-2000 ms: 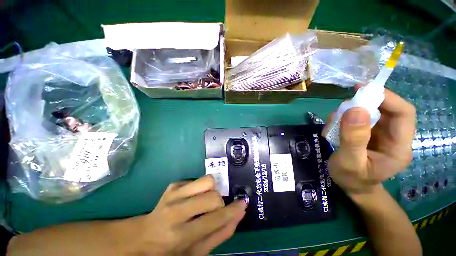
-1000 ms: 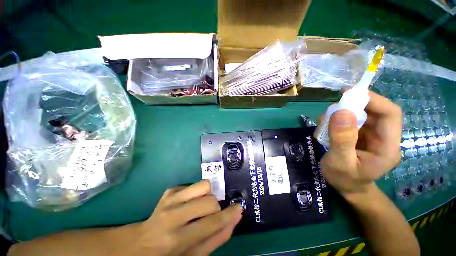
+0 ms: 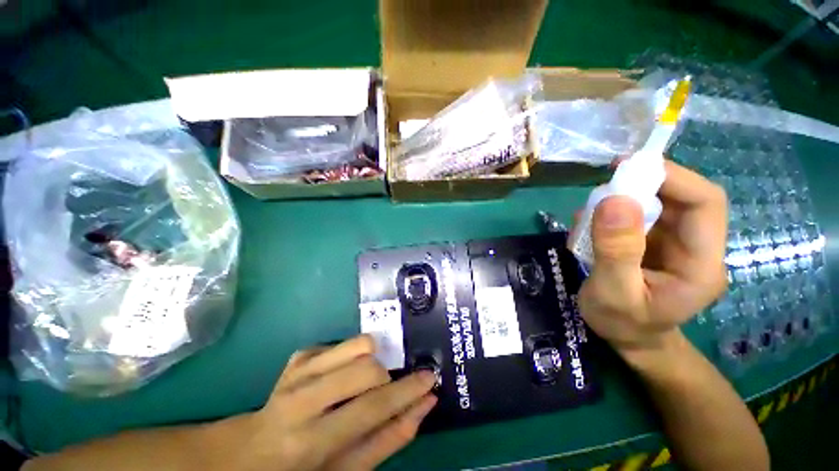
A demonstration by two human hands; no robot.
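Note:
Two flat black jigs lie side by side, the left jig and the right jig, with white print, white labels and oval recesses holding dark parts. My left hand lies over the left jig's lower left, fingertips at its lower recess. Whether they pinch a small part is hidden. My right hand grips a white glue bottle above the right jig's right edge, its yellow tip pointing up and away from the jigs.
A crumpled clear bag lies left. Behind the jigs are a white-flapped carton, a brown carton with bagged sticks and a low carton. A clear blister tray lies right. A dark tool's tip shows behind the right jig.
The whole view has shifted, so the bench things appear a little further left and slightly lower. Both hands keep nearly the same pose over the jigs, and the bottle stays tip up.

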